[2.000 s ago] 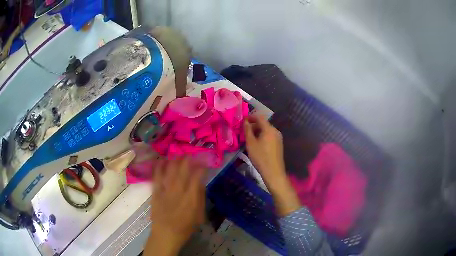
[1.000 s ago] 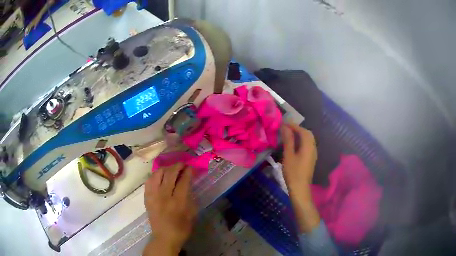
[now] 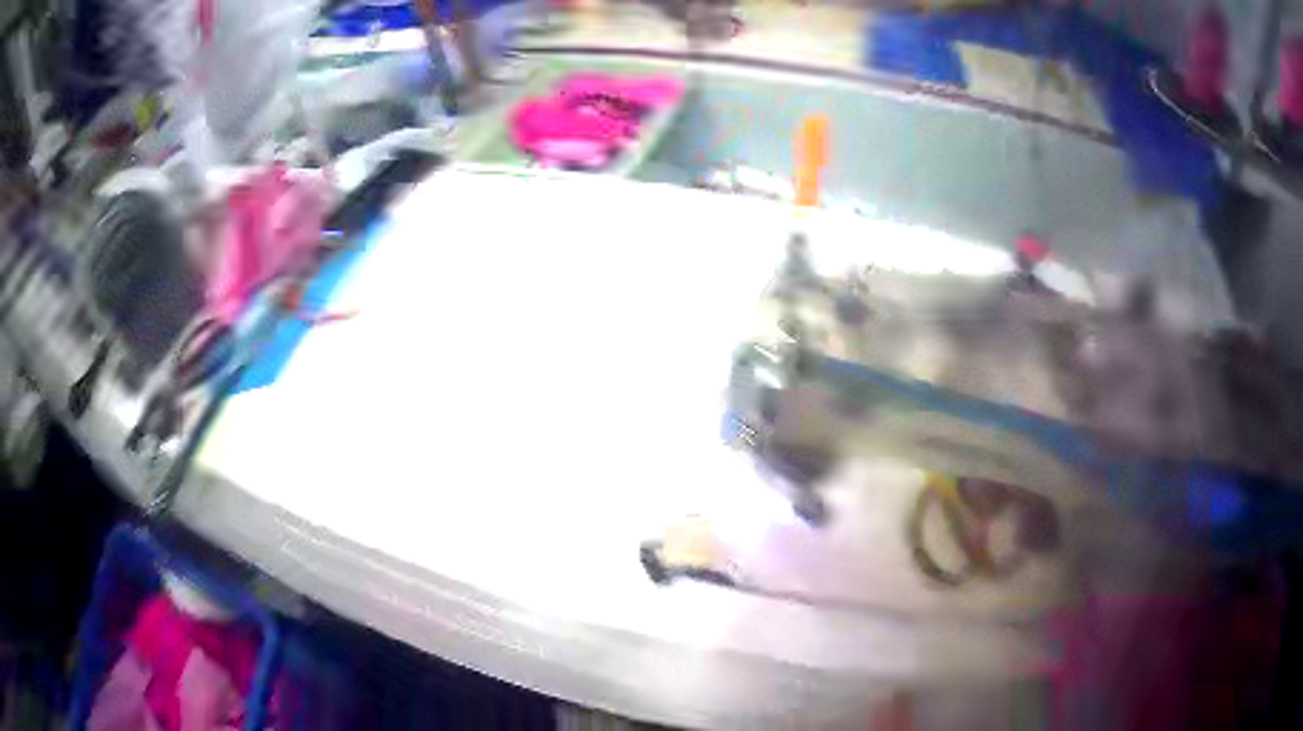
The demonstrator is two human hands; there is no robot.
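Observation:
The view is strongly blurred. The sewing machine (image 3: 1057,414) is at the right, with its needle end towards the middle of the white table (image 3: 472,386). Scissors with yellow and reddish handles (image 3: 986,528) lie under the machine arm. A pink smear (image 3: 1143,650) at the lower right looks like the pink pieces, but their shape cannot be told. No hand can be made out; a faint skin-toned smear at the bottom edge is too blurred to identify.
A pale green basket (image 3: 657,153) with pink pieces (image 3: 586,122) is at the far edge. Pink cloth (image 3: 265,236) and dark tools lie at the left. A blue basket (image 3: 265,664) holding pink cloth is below the table at lower left. An orange upright object (image 3: 812,160) is beyond the machine.
The view has swung left across the table, so the machine now lies at the right. Both hands, earlier at the pink heap, can no longer be made out.

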